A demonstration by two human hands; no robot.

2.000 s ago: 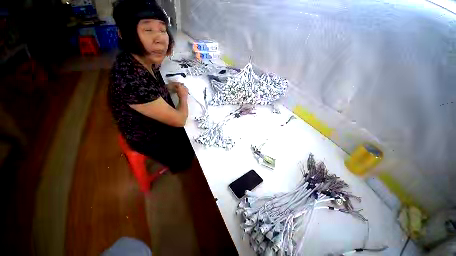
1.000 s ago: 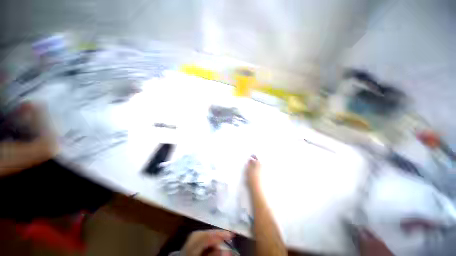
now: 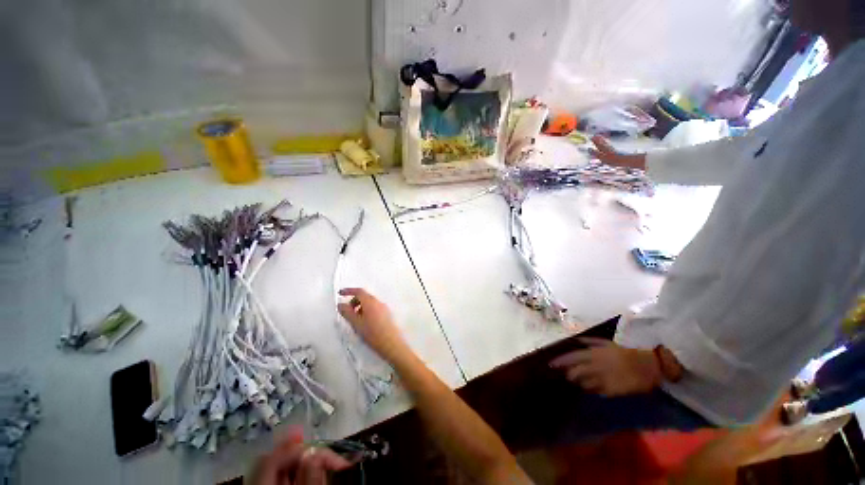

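Note:
A fan of white cables [image 3: 228, 327] lies in front of me, dark wire ends away and white plugs near. A few separate white cables [image 3: 335, 270] lie to its right, beside the table seam. My right hand [image 3: 365, 317] reaches in over these, with thumb and fingertips closed on one cable about midway along it. My left hand [image 3: 299, 461] is blurred and cut off by the bottom edge. Thin dark and pale wire ends [image 3: 365, 445] stick out to the right from its fingers; the rest of that piece is hidden.
A phone [image 3: 134, 407] and a green packet [image 3: 116, 327] lie left of the fan. A yellow tape roll [image 3: 228, 152] and a picture bag [image 3: 459, 133] stand by the wall. A person in a white top [image 3: 749, 227] is close on the right, hands near another cable bundle [image 3: 531, 256].
The view has swung right, away from the neighbour on the left to the one on the right. My hands have come into view, and my right hand has closed on a separate cable.

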